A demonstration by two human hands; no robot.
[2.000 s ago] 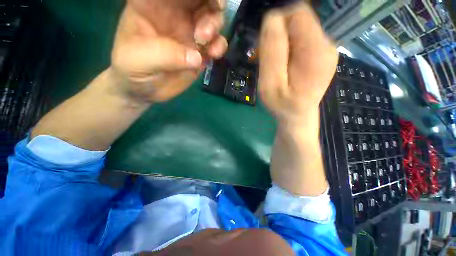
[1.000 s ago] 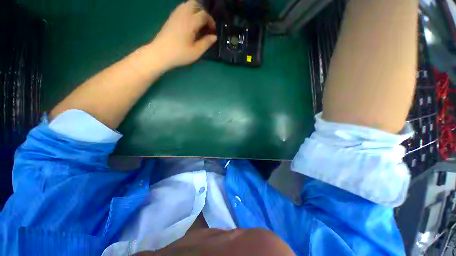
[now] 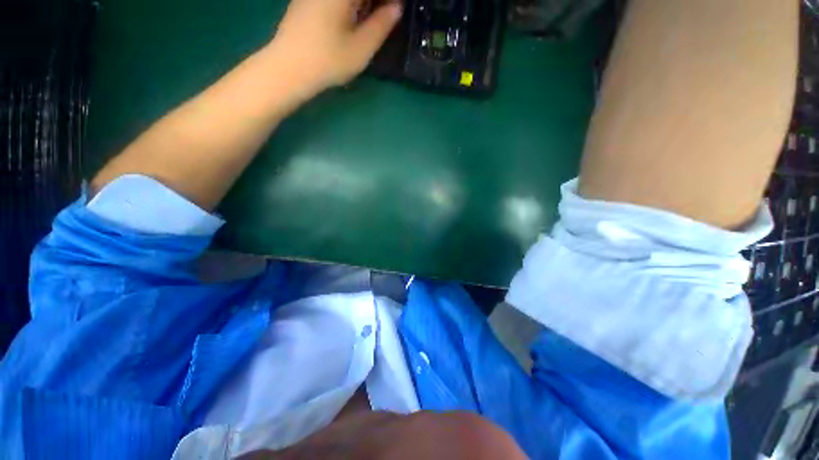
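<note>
The black fixture (image 3: 446, 54) lies at the top centre, with a yellow square sticker on its near right corner and a round seat in its middle. My left hand (image 3: 328, 40) is at the fixture's left side, cut off by the top edge; its thumb points at the fixture and the other fingertips are hidden. I cannot tell whether it holds anything. My right hand is out of the picture above; only my right forearm shows, raised on the right. The upper part of the press is out of view.
The green mat (image 3: 377, 189) covers the bench, with its near edge by my body. Stacked black trays (image 3: 45, 117) stand at the far left. A black tray with filled pockets (image 3: 790, 260) shows at the right edge, partly behind my right arm.
My right hand has gone from beside the fixture up out of the picture. My left hand has come down to the fixture's left side. The view has shifted, and the fixture sits higher in it.
</note>
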